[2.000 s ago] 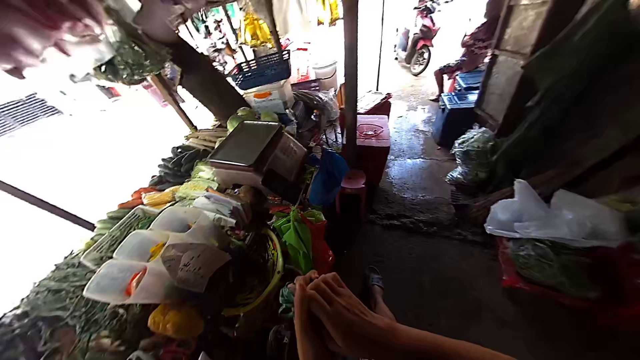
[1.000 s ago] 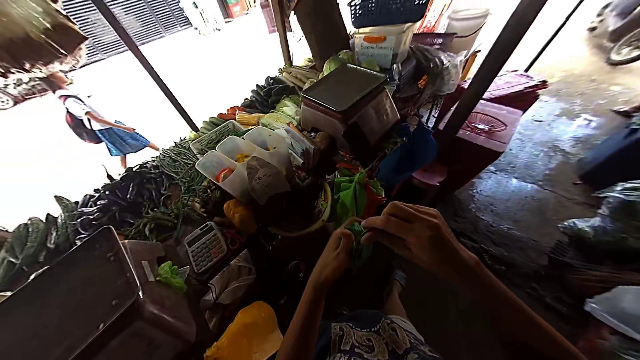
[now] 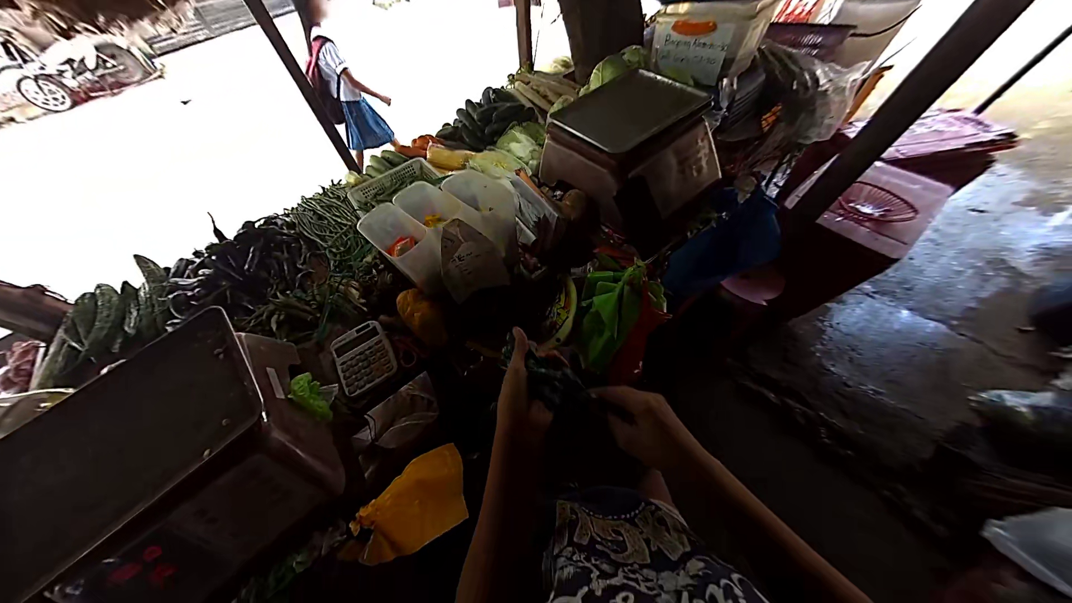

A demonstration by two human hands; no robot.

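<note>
My left hand (image 3: 523,389) grips a dark green, crumpled piece that looks like a plastic bag (image 3: 557,385), its thumb pointing up. On the right, my right hand (image 3: 641,419) pinches the other side of the same piece. Both hands are above my patterned clothing (image 3: 645,544), in deep shade. Just beyond them hang green plastic bags (image 3: 610,314) beside a red one (image 3: 638,343). To the left of the hands lie a white calculator (image 3: 363,358) and a yellow plastic bag (image 3: 419,502).
Two weighing scales stand near, one at left (image 3: 134,444), one ahead (image 3: 632,113). Vegetables, such as string beans (image 3: 331,222) and cucumbers (image 3: 486,113), surround a divided plastic container (image 3: 435,209). A slanting post (image 3: 904,109) stands at right. A person (image 3: 339,84) walks outside.
The view has swung left since the oldest frame. My hands, close together before, are now farther apart, with the dark green piece spread between them. The person outside has moved.
</note>
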